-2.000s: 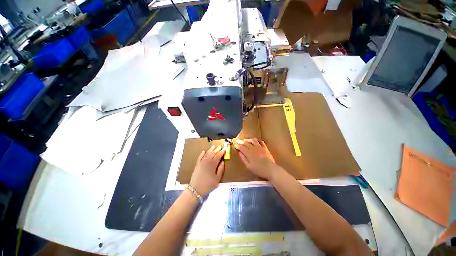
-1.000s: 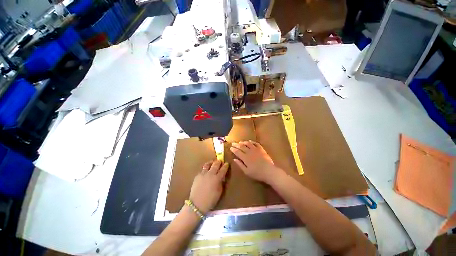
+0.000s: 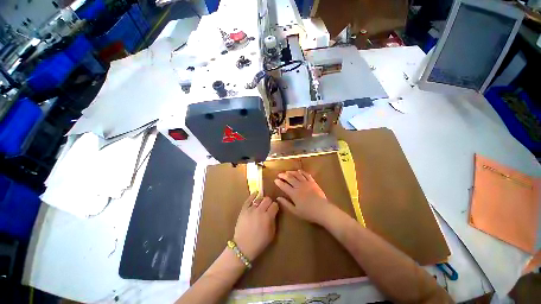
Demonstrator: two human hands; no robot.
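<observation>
The brown bag panel (image 3: 314, 255) lies flat on the machine bed, with a pale template border along its left edge and a pinkish edge at the front. The yellow clamp frame (image 3: 350, 184) rests on it, with one arm on each side. The grey head (image 3: 228, 130) of the white sewing machine is above the left arm. My left hand (image 3: 256, 224) lies on the panel, fingertips at the left yellow arm. My right hand (image 3: 302, 196) lies flat on the panel between the arms, fingers a little apart. Neither hand grips anything.
An orange pocket piece (image 3: 504, 202) lies at the right. A teal-blue handle (image 3: 447, 272) shows by the panel's front right corner. White sheets (image 3: 89, 172) lie at the left. The control screen (image 3: 473, 47) stands at the back right. Blue bins (image 3: 21, 122) are at the far left.
The panel, template and clamp frame have moved toward me, now covering most of the front bed. My left hand has moved back from the needle area. My right hand stays on the panel.
</observation>
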